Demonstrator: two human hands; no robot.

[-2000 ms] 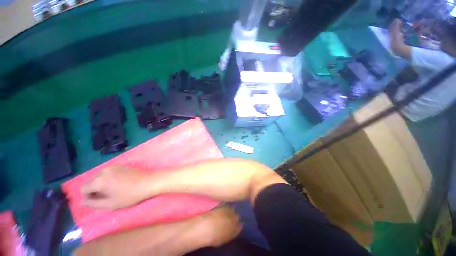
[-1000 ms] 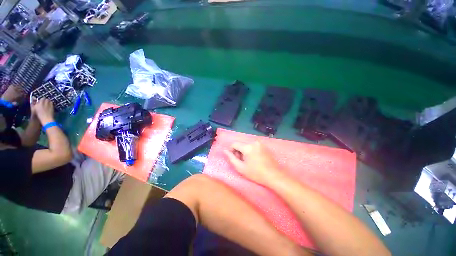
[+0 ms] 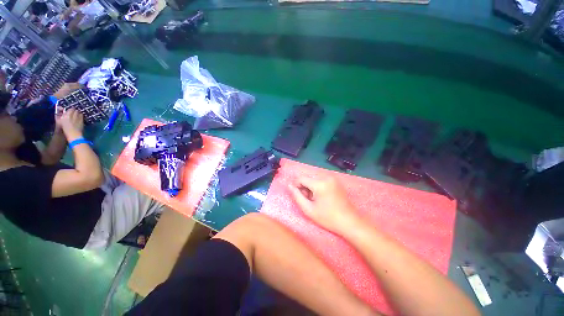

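My right hand [image 3: 318, 200] rests on the pink-red foam mat [image 3: 396, 213], its fingers loosely curled and nothing visible in it. My left forearm crosses the lower middle, and its hand is cut off by the bottom edge. A black side cover [image 3: 247, 174] lies at the mat's upper left corner. More black covers lie in a row behind the mat, one [image 3: 297, 128] at the left end and another [image 3: 354, 139] beside it. Those at the right are dark and blurred.
A black device with a wrapped grip [image 3: 168, 150] lies on the left mat [image 3: 207, 162]. A clear bag [image 3: 213, 102] stands behind it. A person at far left handles a part frame. A white strip [image 3: 476, 287] and the screw feeder [image 3: 547, 247] are at right; a carton [image 3: 162, 252] is below.
The view has swung from the feeder side to the left, then slightly further left. My right hand stays on the mat. My left hand, earlier near my right elbow, is out of the picture.
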